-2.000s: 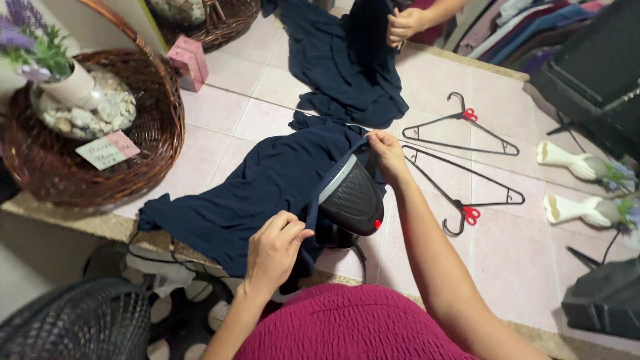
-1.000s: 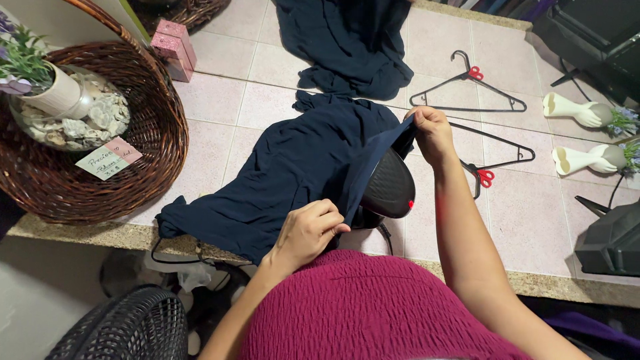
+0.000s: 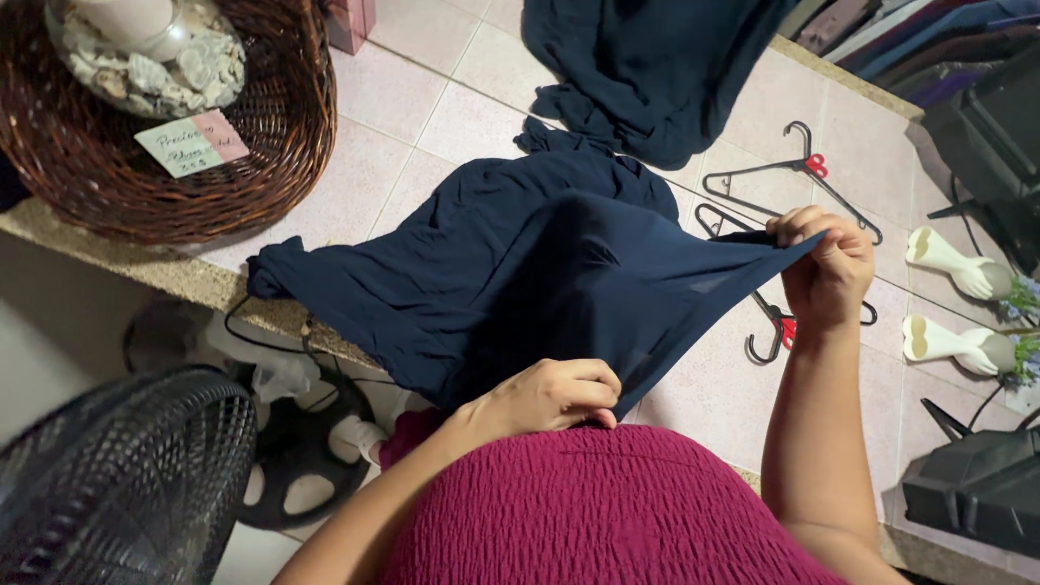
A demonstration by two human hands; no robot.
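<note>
A dark navy garment [image 3: 487,268] lies over the tiled counter, stretched toward the right. My right hand [image 3: 825,260] pinches its edge and pulls it out above the hangers. My left hand [image 3: 552,394] grips the garment's lower edge, close to my body. A rounded bulge lifts the cloth between the hands; what lies beneath is hidden. One black plastic hanger with a red clip [image 3: 815,165] rests behind my right hand, and another [image 3: 784,329] is partly covered by the hand and cloth.
At the upper left a wicker basket [image 3: 284,179] holds a glass bowl of shells [image 3: 154,73] and a handwritten card. A mirror behind the counter reflects the garment. White vase [image 3: 946,341] and black box [image 3: 967,479] stand right. A black fan [image 3: 138,479] is below left.
The garment's edge has been drawn over the black, rounded object with a red spot, which was visible between my hands in both earlier frames and is now covered.
</note>
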